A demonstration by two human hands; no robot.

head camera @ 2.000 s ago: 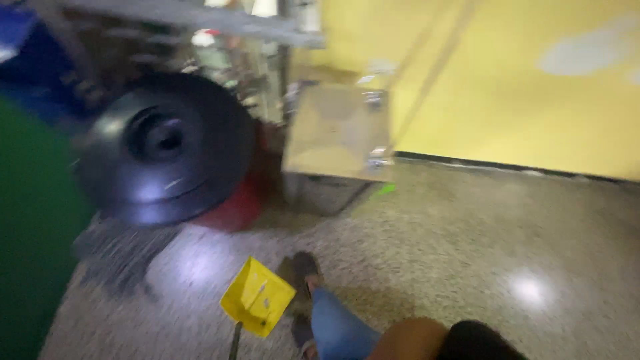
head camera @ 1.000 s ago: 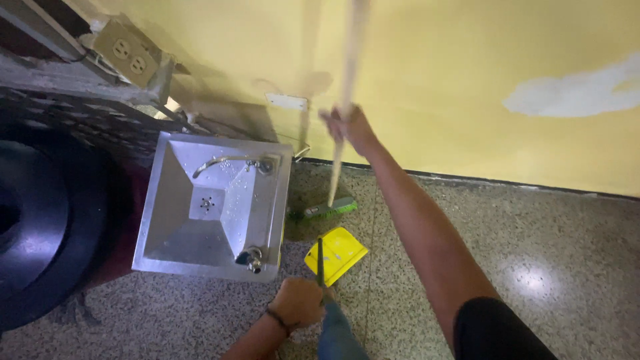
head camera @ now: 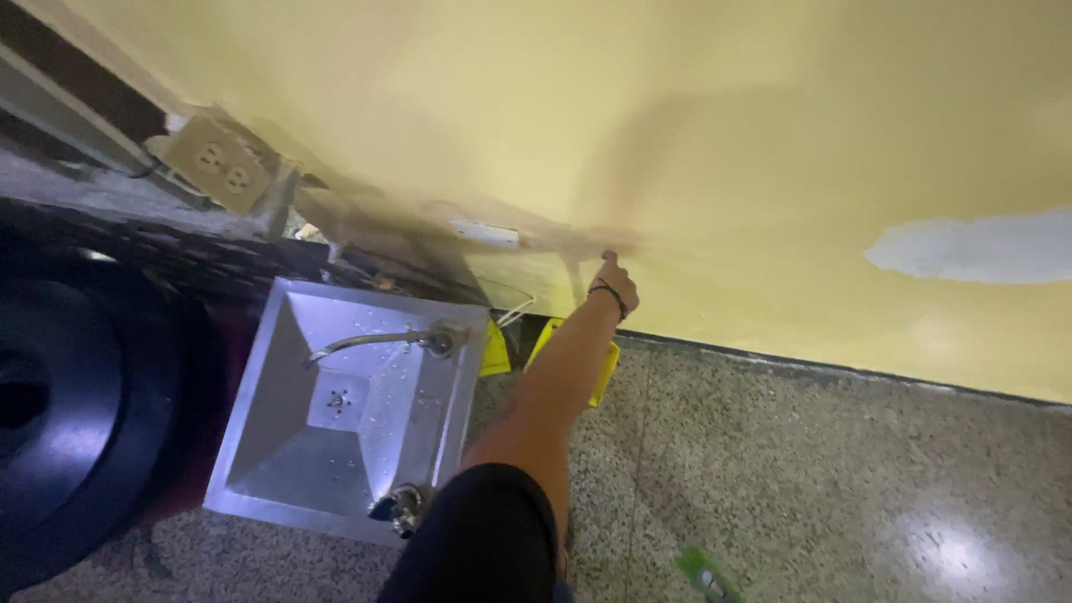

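Observation:
My left hand, with a dark bracelet at the wrist, is stretched out to the yellow wall. Its fingers look curled, but whether they hold anything cannot be made out. Below it, a yellow dustpan stands by the foot of the wall, partly covered by my forearm; its handle is not visible. Another yellow piece shows between the sink and the dustpan. At the bottom right lies the green and grey head of a broom, cut off by the frame edge. My right hand is out of view.
A steel sink with a curved spout and water drops stands left of my arm. Farther left is a large dark round lid. An outlet box juts out above the sink. A dark baseboard runs along the speckled floor.
My left hand has moved from beside the sink to the wall, and the dustpan now stands nearer the wall. My right hand, earlier on the broom handle, has left the view. The broom head has moved away from the wall.

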